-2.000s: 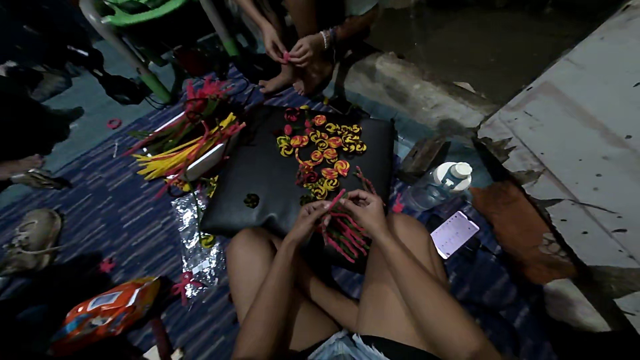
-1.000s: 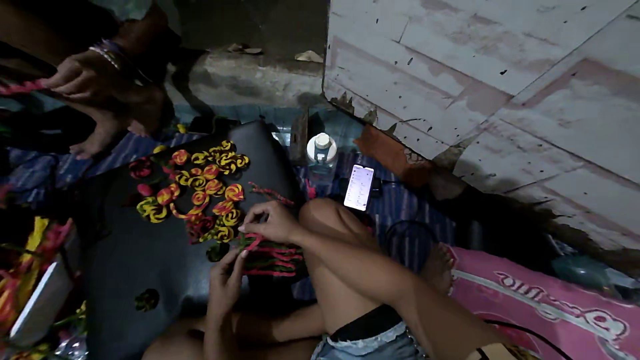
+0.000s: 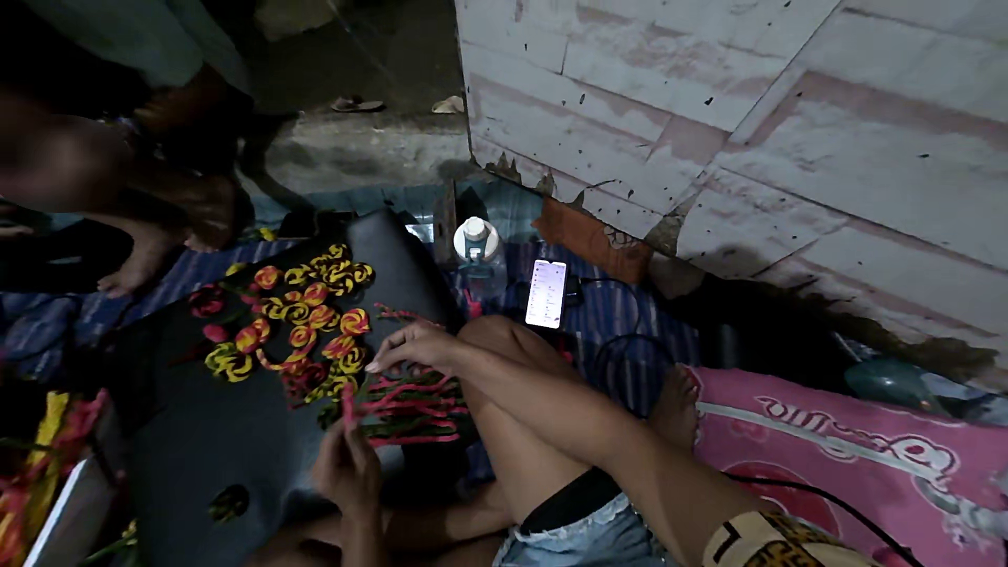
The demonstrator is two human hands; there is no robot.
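My left hand (image 3: 346,465) pinches a pink fuzzy strip upright between thumb and fingers, over the black padded surface (image 3: 189,425). My right hand (image 3: 413,349) is just above and to the right, fingers bent and pointing toward the strip; whether it holds anything cannot be made out. Under and beside it lie several pink and green fuzzy strips (image 3: 417,405), side by side near my knee. Coiled yellow, orange and red rosettes (image 3: 303,315) are bunched on the far part of the black surface. A dark green coiled piece (image 3: 228,502) lies alone nearer to me.
A lit phone (image 3: 546,294) lies on the blue striped mat (image 3: 614,315) beside a white-capped clear bottle (image 3: 476,248). Cables run nearby. A pink printed cushion (image 3: 835,465) is at the right, yellow and red strips (image 3: 47,441) at the left. Another person's bare feet (image 3: 142,252) are at upper left.
The view has swung to the right since two seconds ago. My hands, close together on the strips before, are now slightly apart, with a pink strip upright in the left.
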